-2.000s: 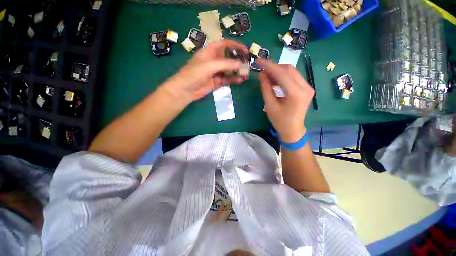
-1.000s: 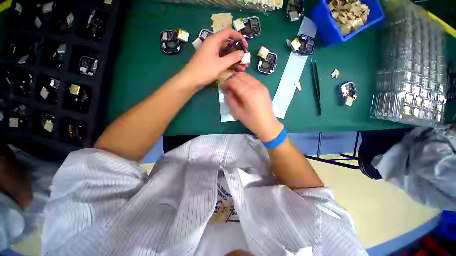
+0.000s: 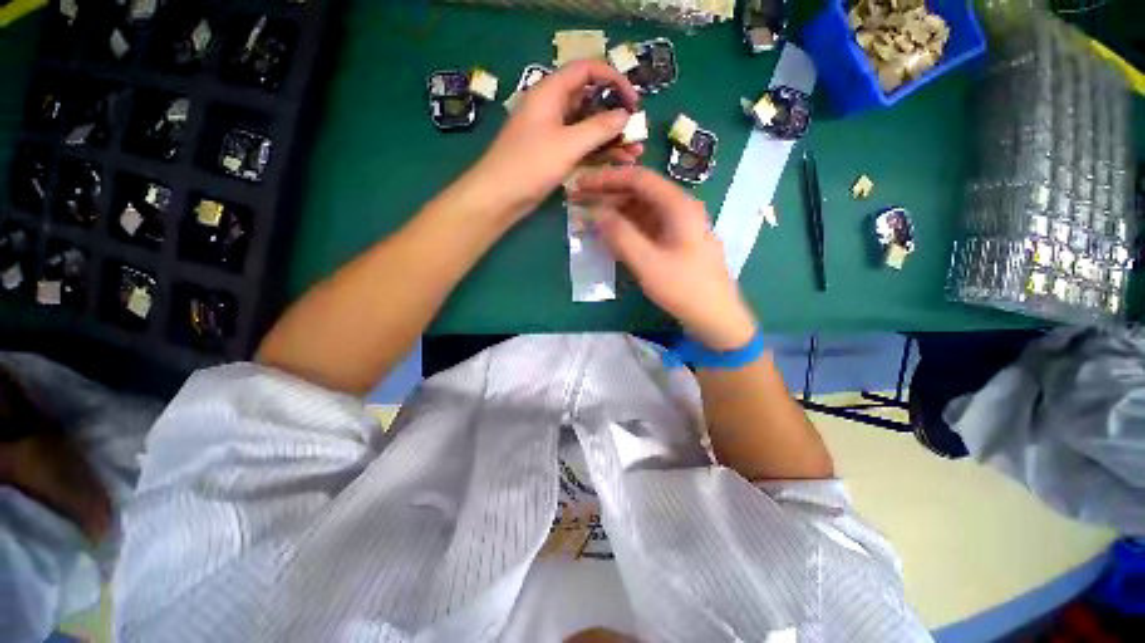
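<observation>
My left hand [image 3: 542, 136] is closed around a dark watch body [image 3: 605, 101] with a cream square [image 3: 635, 126] sticking out at its right side; the fingers hide most of it. My right hand [image 3: 647, 226] is just below, blurred, with its fingertips over the top of a whitish strip [image 3: 591, 265]; whether it holds anything cannot be told. A tan strip [image 3: 580, 48] lies beyond my left hand. Other watch bodies with cream squares lie around, one right of my hands [image 3: 692, 155] and one at the left [image 3: 452, 101].
A longer pale strip [image 3: 757, 172] lies to the right, with black tweezers [image 3: 814, 220] beside it. A blue bin [image 3: 855, 69] of cream pieces stands at the far right, near clear blister trays [image 3: 1040, 189]. A black pocket tray [image 3: 176, 82] is at left. People's striped sleeves show at both sides.
Since two seconds ago, my right hand has moved left from the nearby watch body to below my left hand. In the last second it has shifted slightly. My left hand keeps its hold on the watch body.
</observation>
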